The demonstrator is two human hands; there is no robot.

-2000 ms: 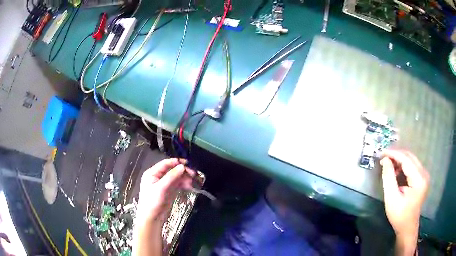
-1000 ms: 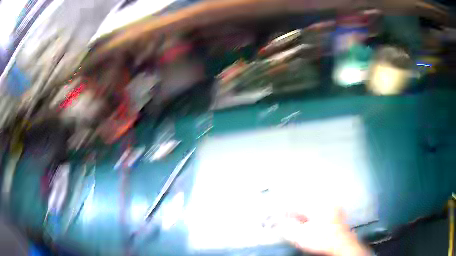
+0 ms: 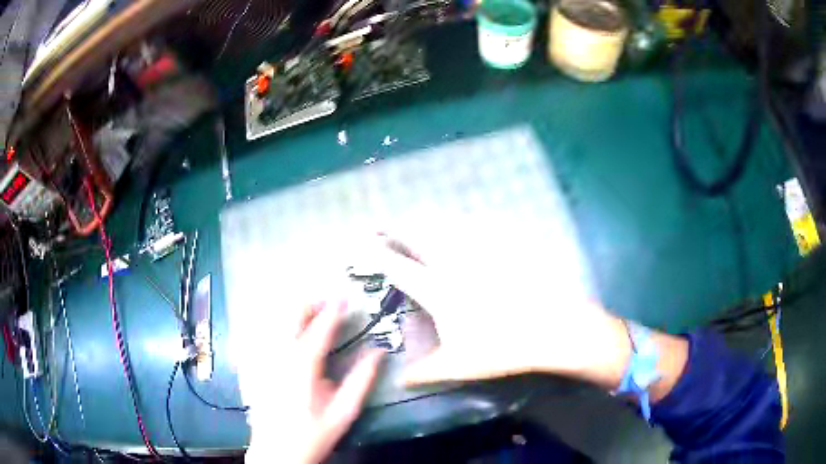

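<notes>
A small circuit board [image 3: 389,339] lies on the pale mat [image 3: 471,195], partly covered by my hands and washed out by glare. A black plug [image 3: 392,301] with a thin black cord is at the board. My left hand [image 3: 312,385] is at the board's lower left, thumb and fingers apart, the cord running between them; glare hides whether it grips the cord. My right hand [image 3: 489,317], with a light blue wrist strap [image 3: 641,361], curves around the board's right side, fingers near its upper end; its exact hold is unclear.
Tweezers [image 3: 187,276] and a pale flat strip [image 3: 204,326] lie left of the mat, with a second small board [image 3: 161,222]. Red and black cables [image 3: 116,317] run at the left. Larger boards [image 3: 299,86], a green-white tub [image 3: 505,34] and a pale round container [image 3: 586,38] stand behind.
The view has swung right and steadied from blur. My left hand has come from off the bench's front edge to the board; a black plug and cord now show there.
</notes>
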